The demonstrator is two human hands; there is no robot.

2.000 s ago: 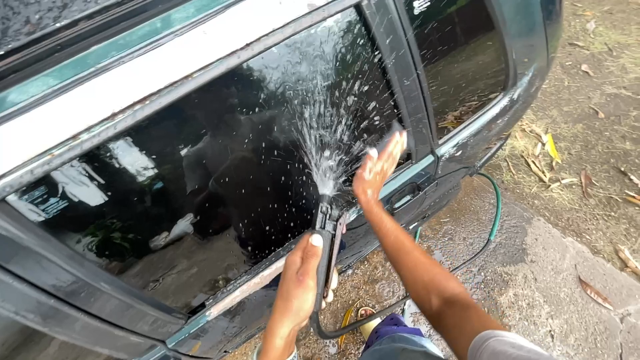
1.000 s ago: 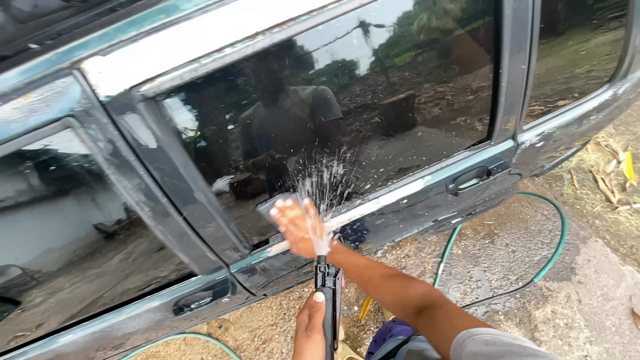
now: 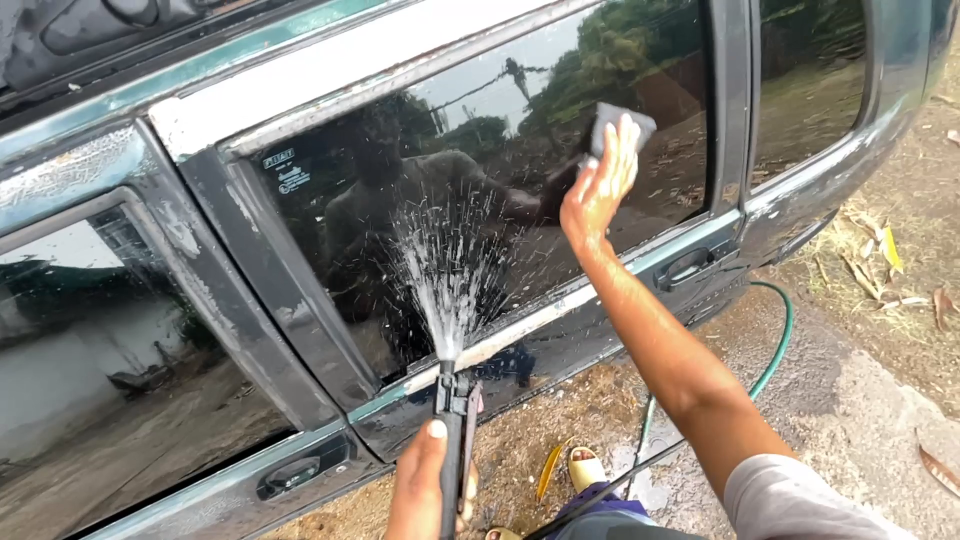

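My left hand (image 3: 427, 472) is wrapped around the black handle of a water spray gun (image 3: 450, 405), with the thumb along its side. White water fans from its nozzle onto the dark rear door window (image 3: 480, 187) of a green car. My right hand (image 3: 604, 180) lies over a grey sponge or cloth (image 3: 622, 124) against the right part of that window, fingers stretched over it. The part of the sponge under the palm is hidden. Below the glass run a worn, pale trim strip (image 3: 517, 319) and a black door handle (image 3: 686, 266).
A green hose (image 3: 784, 337) curves over the wet ground at the right, and a black hose (image 3: 652, 459) runs by my feet. The front door (image 3: 202, 300) is at the left. Dry leaves (image 3: 870, 262) lie at the right; my sandals (image 3: 586, 469) show below.
My right hand, with the grey sponge or cloth, has moved from the window's lower left corner up to its right part. The spray now lands clear of that hand.
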